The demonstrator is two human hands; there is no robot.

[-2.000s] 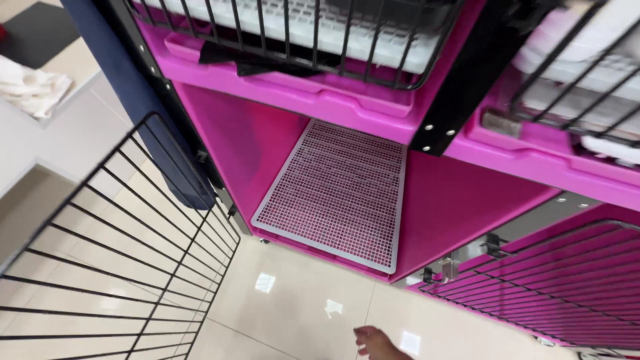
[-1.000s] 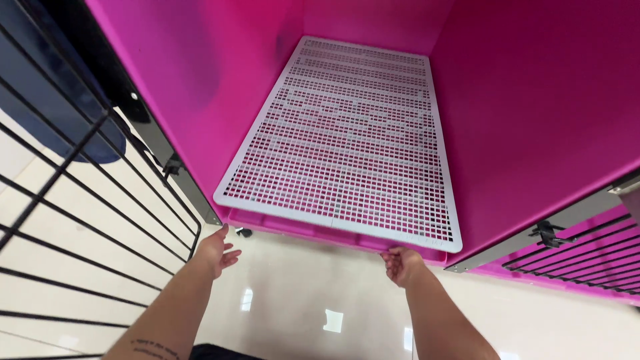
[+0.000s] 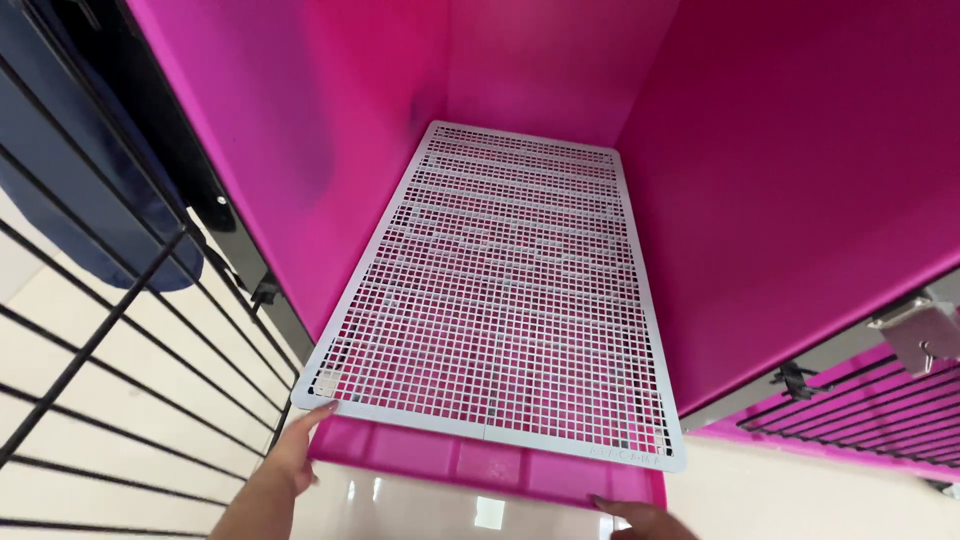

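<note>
A white plastic floor grate point(image 3: 502, 285) lies inside the pink cage compartment, over a pink tray point(image 3: 487, 461) whose front part juts past the grate's front edge. At the front left corner, my left hand point(image 3: 289, 457) has its fingertips on the grate's edge and the rest of the hand beside the tray. My right hand point(image 3: 637, 517) touches the tray's front lip near its right end, and the lower part of that hand runs out of view. Whether either hand grips from below is hidden.
A black wire door point(image 3: 112, 322) stands swung out on the left, with dark blue fabric point(image 3: 97, 172) behind it. At the right are a metal latch point(image 3: 919, 337) and another wire door point(image 3: 862, 412). Glossy tiled floor point(image 3: 487, 514) lies below.
The tray's front now protrudes from under the grate, farther than one second ago. My left hand has come up onto the grate's edge. Two seconds ago only one hand showed, away from the cage.
</note>
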